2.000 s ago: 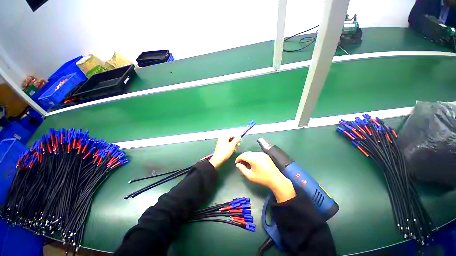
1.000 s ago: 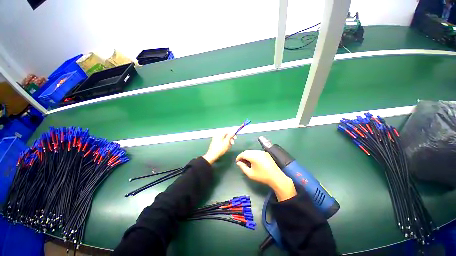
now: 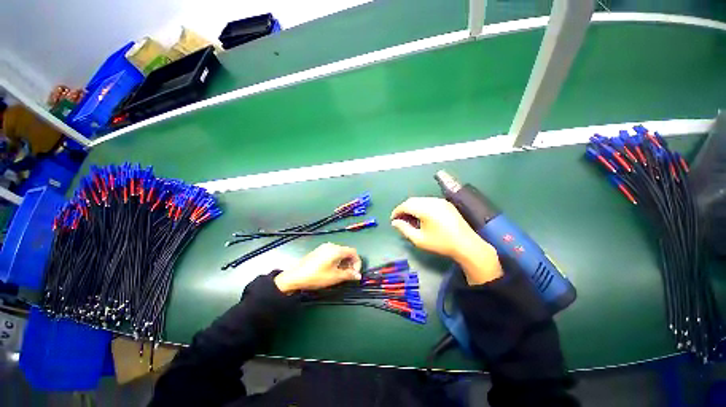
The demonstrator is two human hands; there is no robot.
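Note:
My left hand (image 3: 321, 269) has its fingers curled at the near bunch of black leads with red sleeves and blue ends (image 3: 407, 292); whether it grips a lead is hidden. My right hand (image 3: 440, 230) is curled closed beside the heat gun's nozzle, with nothing visible in it. The blue and dark heat gun (image 3: 521, 248) lies on the bench, partly behind my right wrist and sleeve, silver nozzle pointing away. A few leads (image 3: 298, 231) lie crossed on the bench beyond my left hand, blue ends to the right.
A wide pile of leads (image 3: 119, 246) fans out at the left. A narrower bundle (image 3: 669, 230) lies at the right beside a dark plastic bag (image 3: 711, 171). A white upright (image 3: 549, 75) stands behind the heat gun. A black tray (image 3: 171, 83) and blue bins (image 3: 106, 99) are at the back left.
My left hand has moved back toward me to the near bunch and no longer holds the lead out in front. The leads beyond it are now uncovered. The view has tilted down.

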